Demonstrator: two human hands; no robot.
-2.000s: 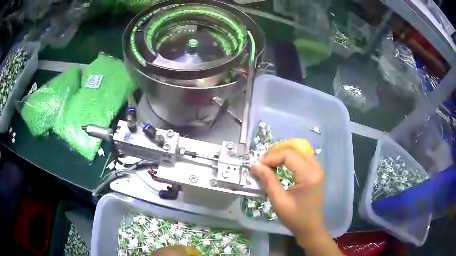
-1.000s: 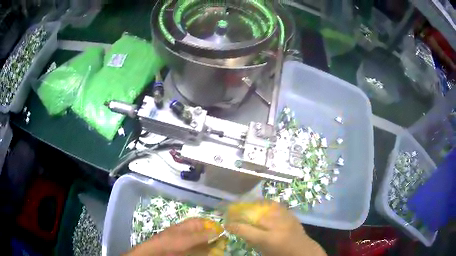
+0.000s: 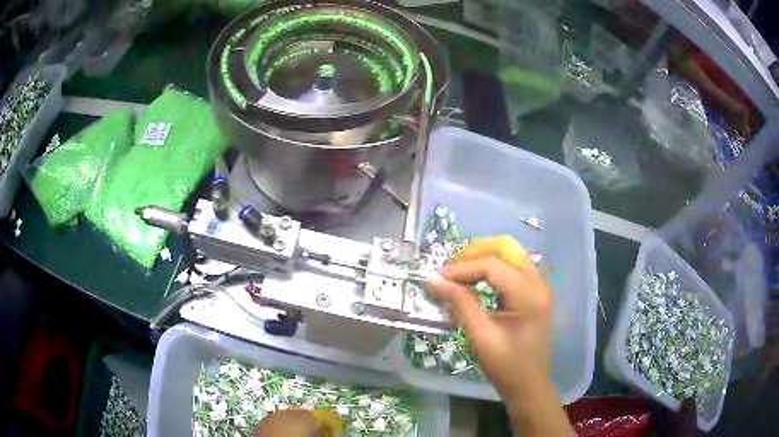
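Observation:
My right hand [image 3: 504, 311], with a yellow-orange finger cot, is at the end of the silver press fixture [image 3: 389, 282]. Its thumb and index finger are pinched on a small white workpiece [image 3: 431, 279] at the fixture; the fingers hide most of it. My left hand [image 3: 295, 423] is cut off by the bottom edge, over the near tub [image 3: 164, 375] heaped with white and green stemmed pieces [image 3: 256, 394]. Its fingertips are hidden, so I cannot tell what it holds. The feed track [image 3: 418, 183] comes down to the fixture from the steel bowl feeder [image 3: 316, 162].
The right tub [image 3: 568, 247] lies behind and beside my right hand. A heaped tub [image 3: 675, 337] stands at the far right. Bags of green parts [image 3: 158, 183], the pneumatic cylinder [image 3: 243, 239] and hoses [image 3: 184, 294] are at the left. Another tub [image 3: 51, 111] is at the left edge.
One second ago both hands were together over the near tub; my right hand has since moved up to the fixture. The blue sleeve at the far right has left the view.

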